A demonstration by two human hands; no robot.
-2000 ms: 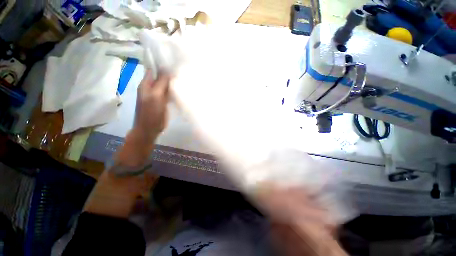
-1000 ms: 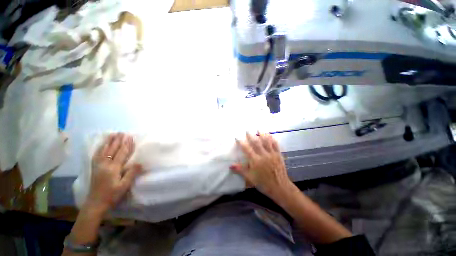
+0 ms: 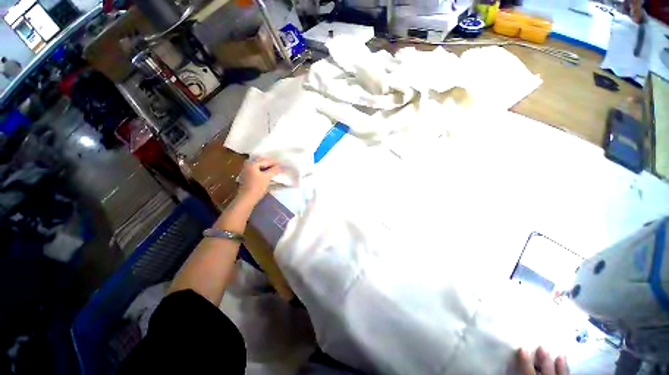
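A large cream-white cloth (image 3: pixel 367 293) lies over the table's front edge and runs toward the sewing machine head (image 3: pixel 623 286) at the right, partly in glare. My left hand (image 3: pixel 257 179) is at the near corner of the flat cut pieces (image 3: pixel 275 124), its fingers closed on the cloth edge. Crumpled cream cloth (image 3: pixel 381 80) lies beyond them. A blue strip (image 3: pixel 331 142) shows between the pieces and the glaring white area. Only fingertips of my right hand (image 3: pixel 541 362) show at the bottom edge, resting on the cloth; the rest is cut off.
A blue bin (image 3: pixel 139 271) with pale cloth inside stands at lower left, below the table. A dark phone (image 3: pixel 625 139) lies on the wood (image 3: pixel 565 102) behind. A yellow-orange tray (image 3: pixel 522 26) stands at the back. A red object (image 3: pixel 147 150) and clutter are at left.
The view has swung left. My left hand has moved from the cloth in front to the cut pieces. The cloth now spreads toward the machine, and my right hand is mostly out of view.
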